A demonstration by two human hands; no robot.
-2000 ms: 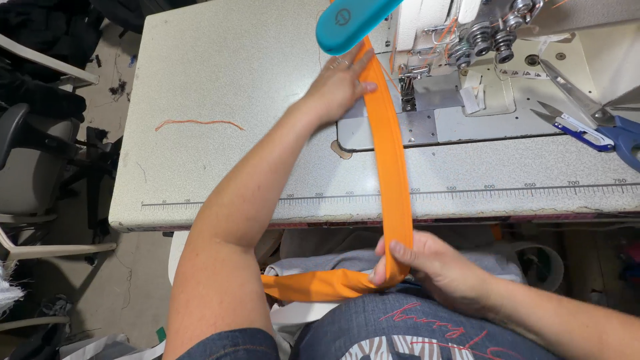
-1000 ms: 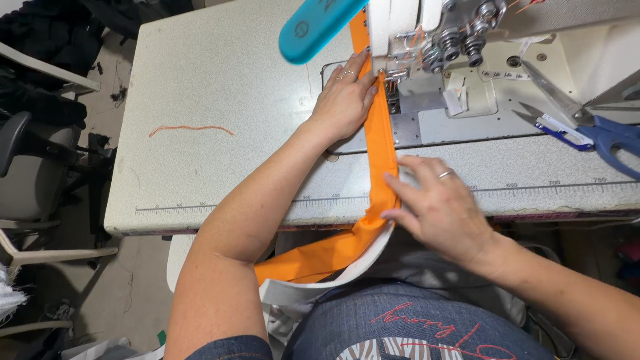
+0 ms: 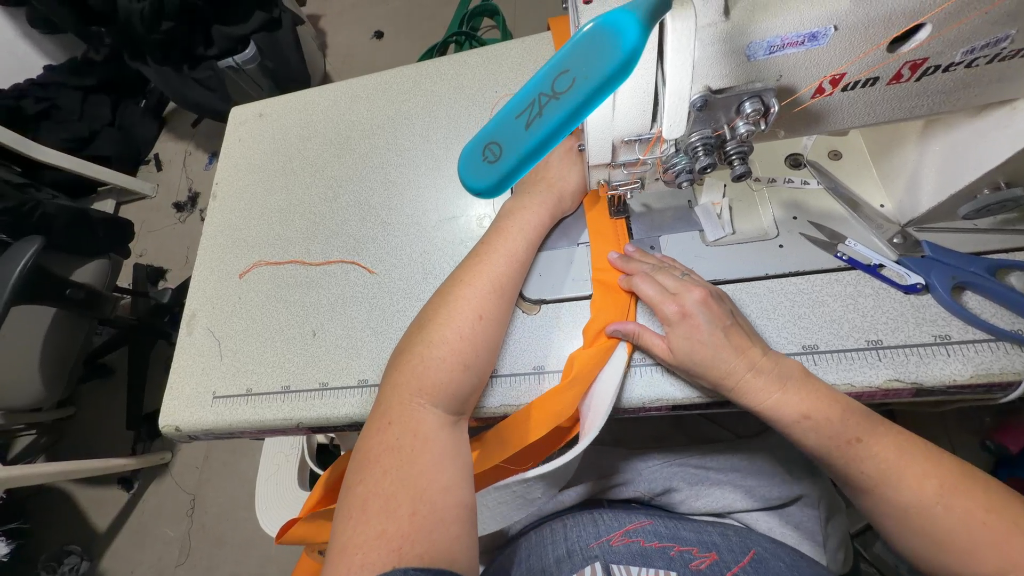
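An orange fabric band (image 3: 610,296) runs under the presser foot (image 3: 618,204) of an industrial sewing machine (image 3: 800,64). Below the foot it bends left over the table edge, a white elastic or fabric strip (image 3: 602,396) beside it, and hangs into my lap. My right hand (image 3: 692,320) lies on the band just below the foot, fingertips and thumb on its right side. Behind the machine head reaches my left hand (image 3: 560,172), largely covered by a teal lamp-like piece (image 3: 552,100); its fingers are hidden. More of the band shows beyond the head, at the top.
Blue-handled scissors (image 3: 952,272) and thread snips (image 3: 868,260) lie right of the foot. A folded white scrap (image 3: 714,214) is on the machine bed. An orange thread (image 3: 308,262) rests on the left of the table (image 3: 320,176), whose front edge bears a printed ruler. A chair stands at left.
My left hand has moved away from me, behind the machine head. My right hand has come up from the lower part of the band onto the stretch below the foot. The view has shifted.
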